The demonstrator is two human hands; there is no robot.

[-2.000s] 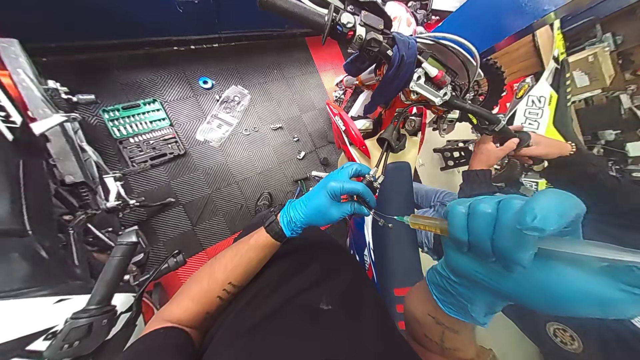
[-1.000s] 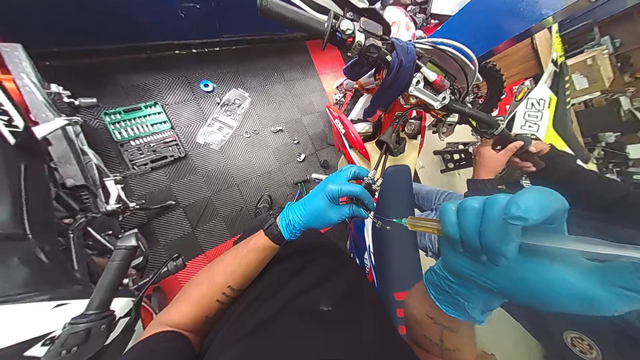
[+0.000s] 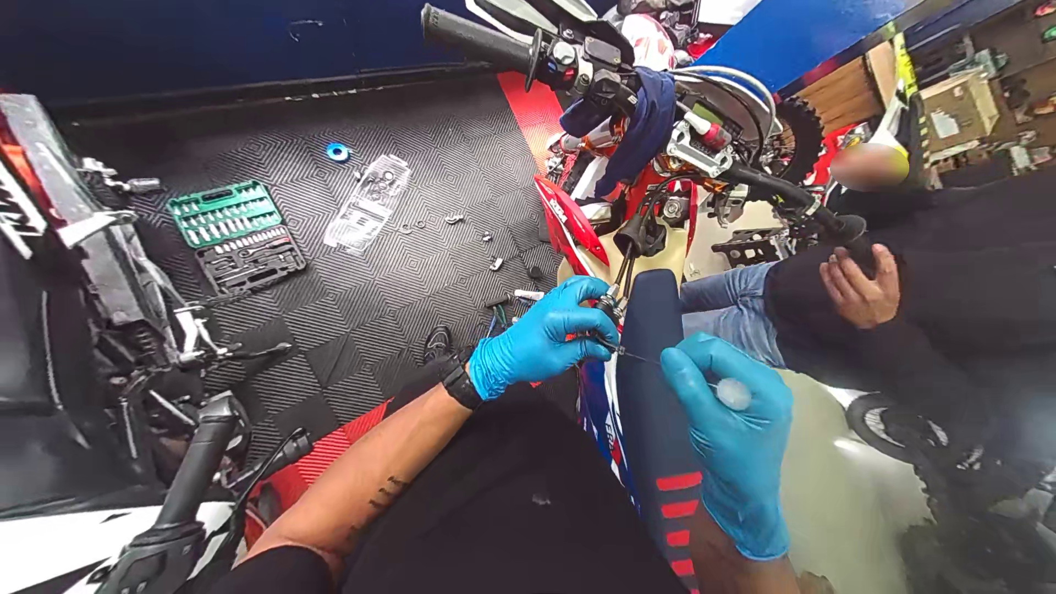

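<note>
My left hand [image 3: 544, 334], in a blue glove, grips a small metal part [image 3: 609, 309] with cables running to it, beside the dark seat [image 3: 652, 355] of a dirt bike. From this part a thin wire or needle stretches toward my gloved right hand [image 3: 734, 429] over the seat. My right thumb and fingers are pinched near the wire's end, and the rounded translucent end of a syringe [image 3: 733, 394] shows among the fingers. The rest of the syringe is hidden by the hand.
A co-worker's hand [image 3: 862, 285] is at the handlebar grip [image 3: 850, 235] on the right. On the black floor tiles lie an open green socket set [image 3: 224, 216], a clear plastic bag of parts [image 3: 369, 205], blue tape [image 3: 337, 152] and small metal parts. Another motorcycle [image 3: 190, 470] stands at left.
My right hand has turned upright and its fingers now pinch near the wire; the syringe, earlier pointed at the metal part, is mostly hidden. The co-worker's second hand no longer shows at the handlebar.
</note>
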